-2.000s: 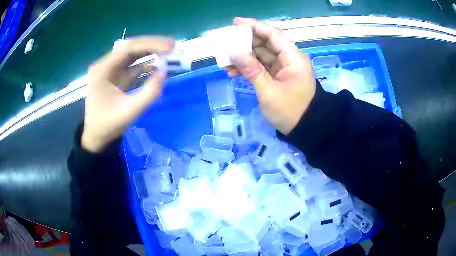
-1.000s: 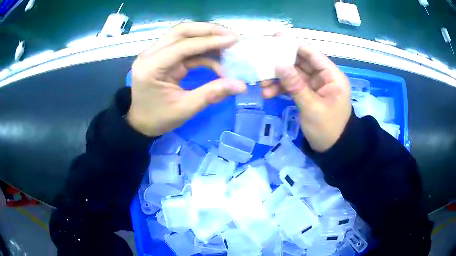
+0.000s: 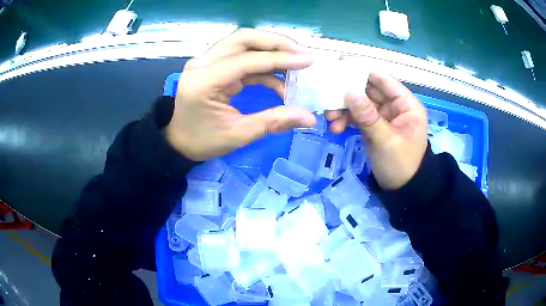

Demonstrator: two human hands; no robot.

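My left hand holds a clear case by its top and bottom between fingers and thumb. My right hand holds a bright white unit from the right side. The case and the white unit meet above the bin and look joined; glare hides how far one sits inside the other. Many clear cases, several with a small black rectangle, lie heaped in the blue bin below my hands.
Beyond the bin runs the green conveyor belt, carrying spaced white units, some with short leads. A silvery belt rail curves between the belt and the dark grey ledge.
My left hand, first apart with a clear case, has come over to the white unit in my right hand. Case and unit now meet. The units on the belt have shifted in view.
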